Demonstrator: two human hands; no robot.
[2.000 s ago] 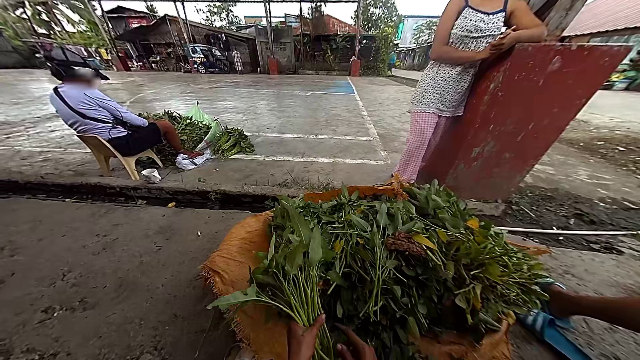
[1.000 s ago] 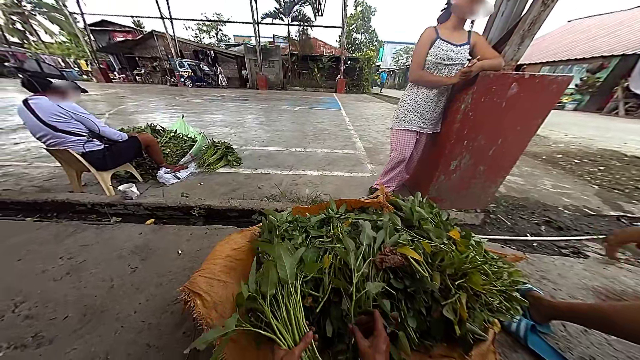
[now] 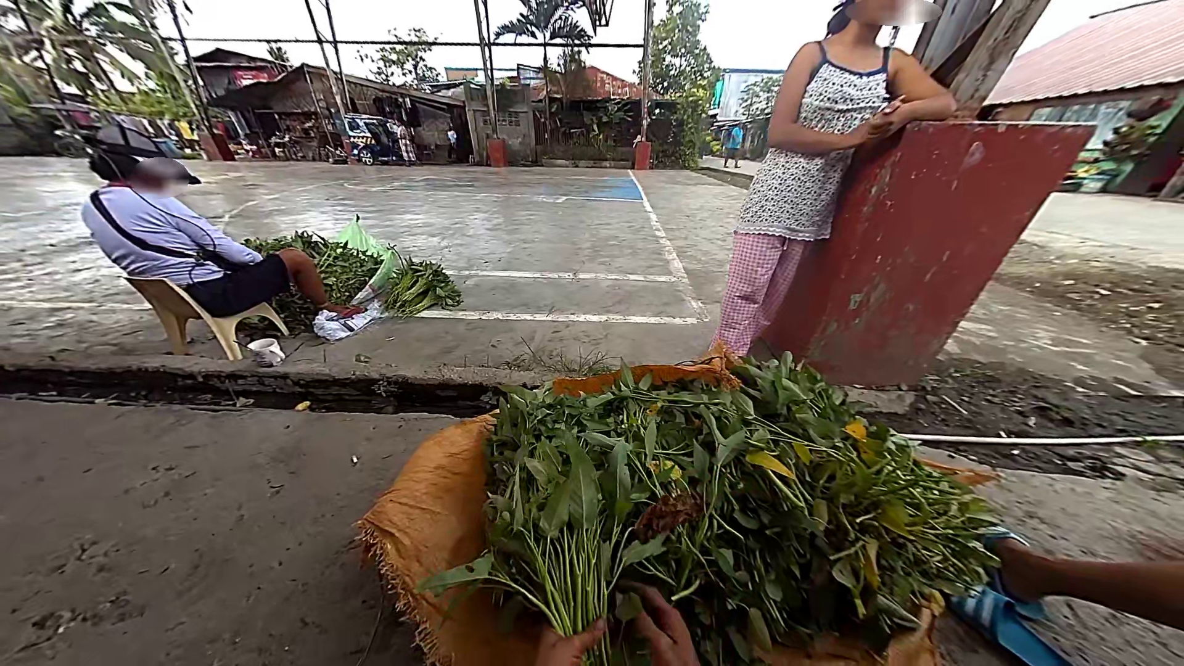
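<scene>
A large heap of leafy green stalks (image 3: pixel 768 481) lies on an orange woven sack (image 3: pixel 444 509) on the pavement in front of me. At the bottom edge, my left hand (image 3: pixel 569 645) grips a bunch of long green stems (image 3: pixel 575 573) whose leaves point away from me. My right hand (image 3: pixel 659 629) is close beside it, its fingers bent at the leaves right of the bunch; whether it holds a stalk is hidden. A dried brown clump (image 3: pixel 668 516) and a few yellow leaves (image 3: pixel 770 463) show on the heap.
Beyond a narrow gutter (image 3: pixel 370 387), a person sits in a plastic chair (image 3: pixel 199 314) near more greens (image 3: pixel 421 289) and a white cup (image 3: pixel 266 351). Another person leans on a red concrete block (image 3: pixel 934 240). At right are someone's leg and blue slipper (image 3: pixel 1008 629).
My right hand has moved slightly at the heap, beside the bunch in my left. The bare arm at the far right, seen one second ago, is now lower or out of sight.
</scene>
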